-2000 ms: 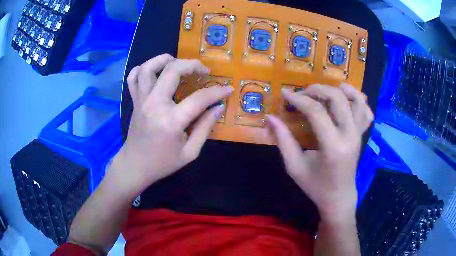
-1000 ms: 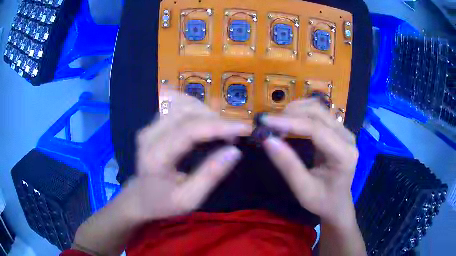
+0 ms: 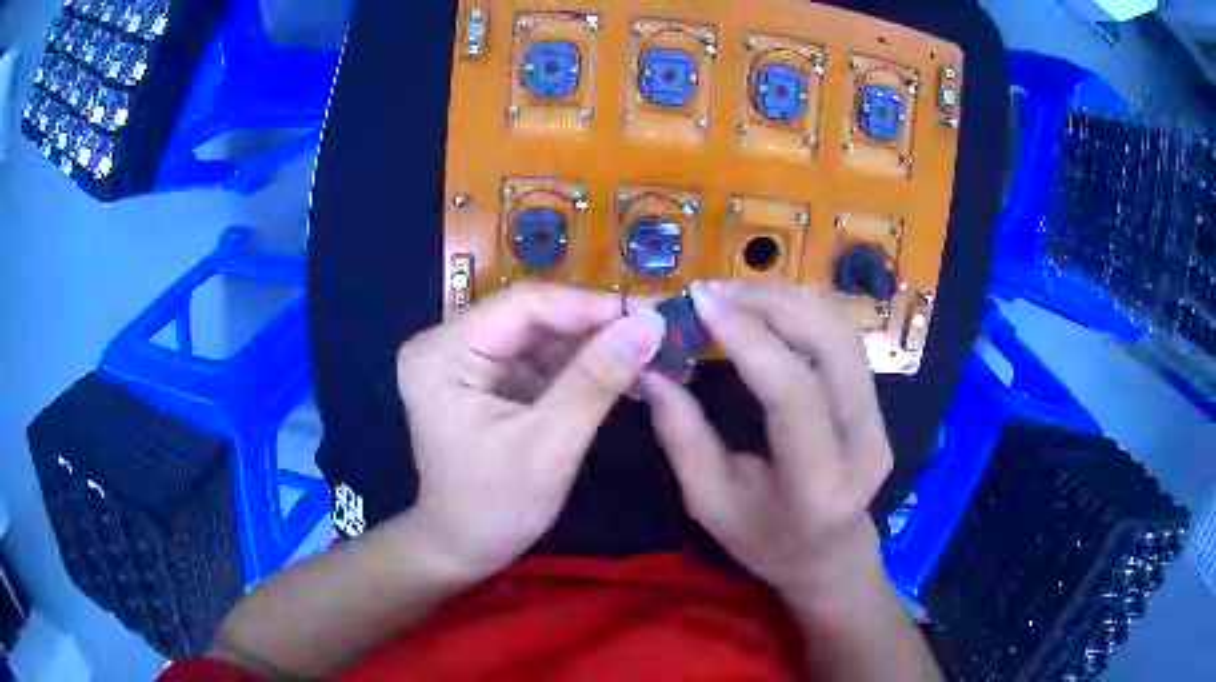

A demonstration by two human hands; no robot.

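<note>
The orange fixture plate (image 3: 707, 173) lies on my dark-trousered thighs, with recesses in two rows. The upper row and the two left recesses of the lower row hold round blue-dark components. The third lower recess (image 3: 762, 252) shows a bare dark hole. A dark component (image 3: 864, 272) sits in the fourth, with a part sticking out to its right. My left hand (image 3: 514, 413) and my right hand (image 3: 787, 446) hold a small dark round component (image 3: 679, 333) between their fingertips, over the plate's near edge.
Black trays with silvery parts (image 3: 100, 93) stand at the upper left on a blue stool (image 3: 200, 340). More black tray stacks are at the lower left (image 3: 134, 513), right (image 3: 1147, 227) and lower right (image 3: 1067, 546).
Both hands first worked over the lower row, then drew back toward me with a dark component. Now the fingertips of both are together on it. The third lower recess, covered at first, shows its hole.
</note>
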